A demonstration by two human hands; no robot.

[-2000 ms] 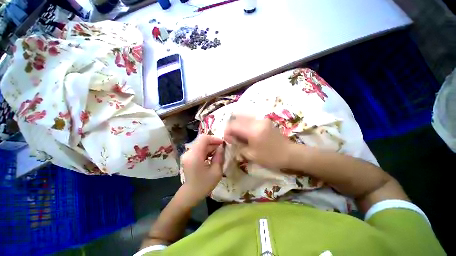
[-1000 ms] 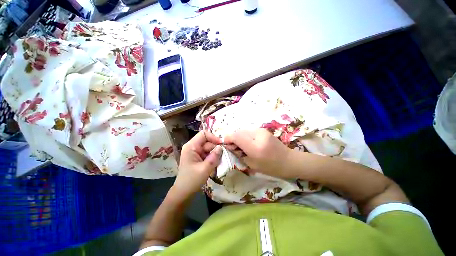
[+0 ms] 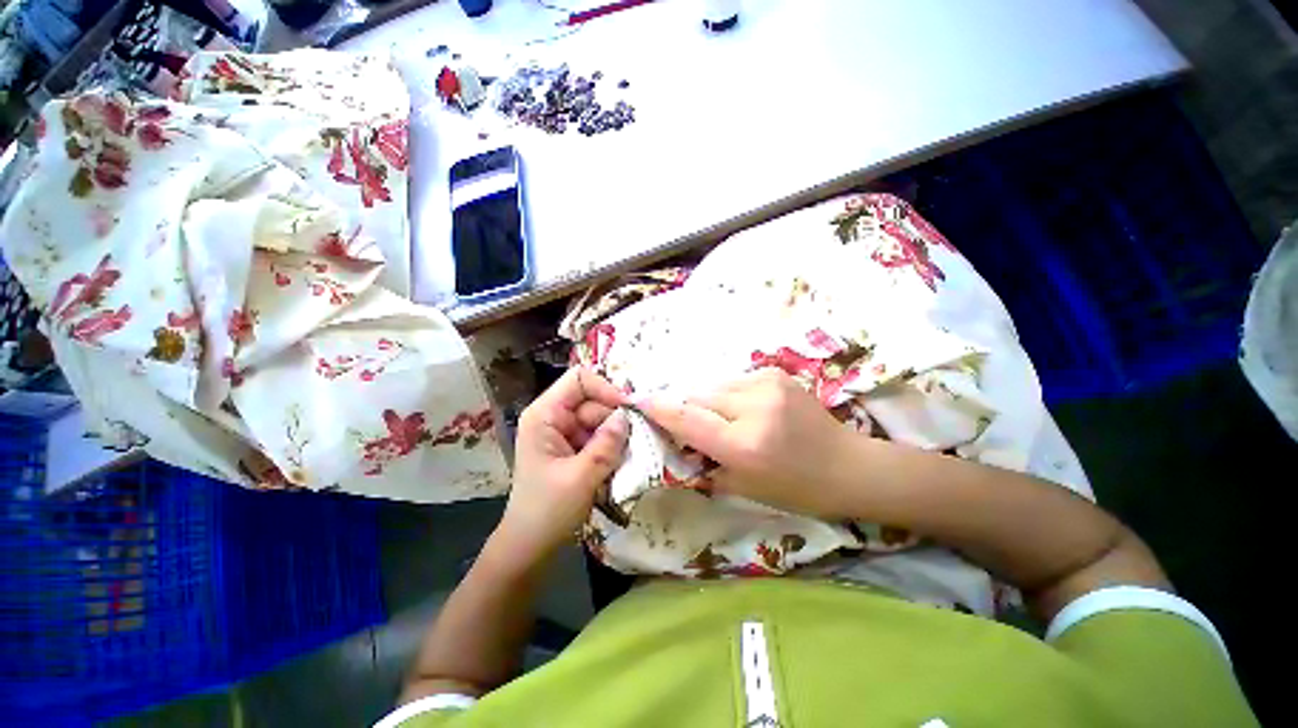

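Observation:
A cream garment with red-pink flowers point(image 3: 911, 320) lies bunched on my lap. My left hand point(image 3: 562, 448) pinches a folded bit of it between thumb and fingers. My right hand point(image 3: 769, 434) is bent over the same fold from the right, its fingertips touching the left fingertips. A tiny dark spot shows between the fingertips; I cannot tell if it is a button. No needle or thread can be made out.
A second floral garment point(image 3: 256, 285) is heaped at left over the white table point(image 3: 854, 100). A smartphone point(image 3: 488, 228) lies near the table edge, with small dark buttons point(image 3: 570, 103) beyond it. Blue crates point(image 3: 185, 583) stand below.
Two seconds ago my right hand was blurred and raised slightly above the fold. It has come down to my left fingertips and stayed there. The view has shifted slightly.

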